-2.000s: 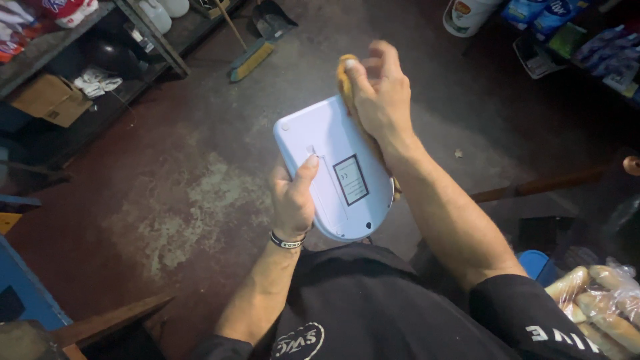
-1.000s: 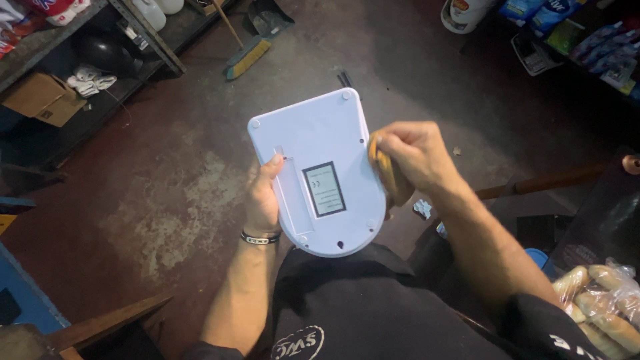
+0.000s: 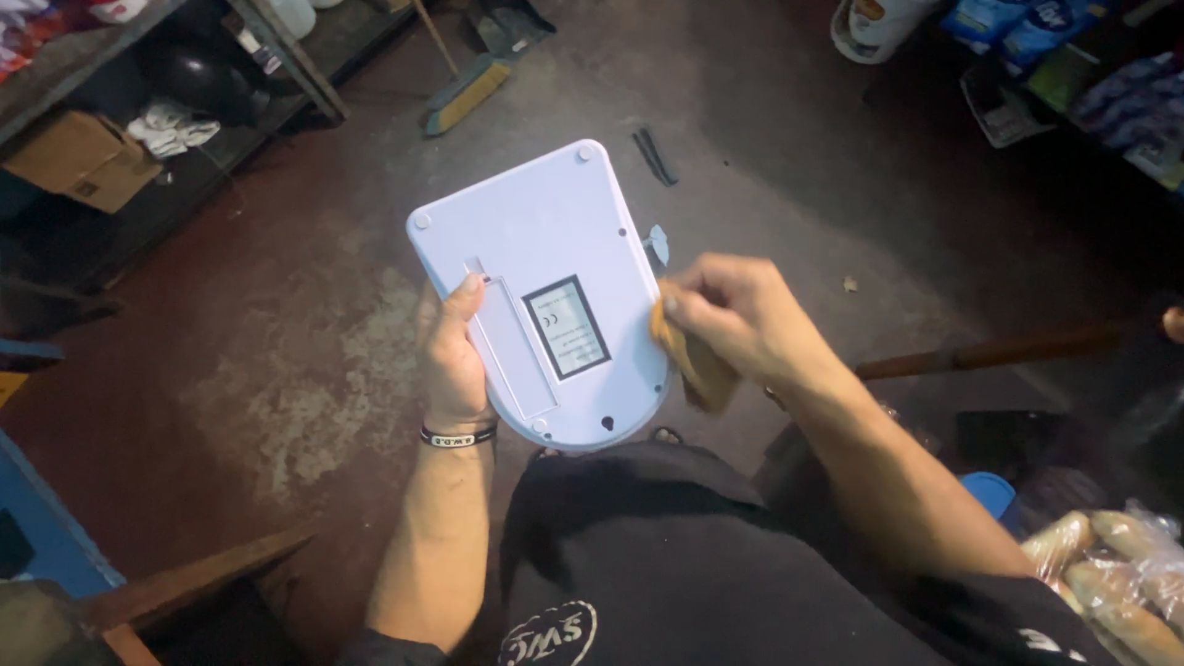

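A white plastic device (image 3: 555, 222), rounded at its near end, shows its underside, with small round feet, screw holes, a battery cover outline and a dark-framed label. My left hand (image 3: 455, 347) grips its left edge, thumb on the underside near the cover's latch; the fingers behind are hidden. In my right hand (image 3: 731, 310) is a yellow-brown cloth (image 3: 698, 361), pinched against the device's right edge. The device's other face is out of sight.
A broom (image 3: 469, 92) and a dustpan (image 3: 509, 28) are on the floor ahead. Shelving with a cardboard box (image 3: 88, 162) stands at the left. Bagged bread rolls (image 3: 1110, 573) lie at the lower right, near a wooden bar (image 3: 994, 351). A white bucket (image 3: 874, 32) is at the upper right.
My right hand and the cloth have moved from the device's far right corner down to its right side. The device has been turned between the frames.
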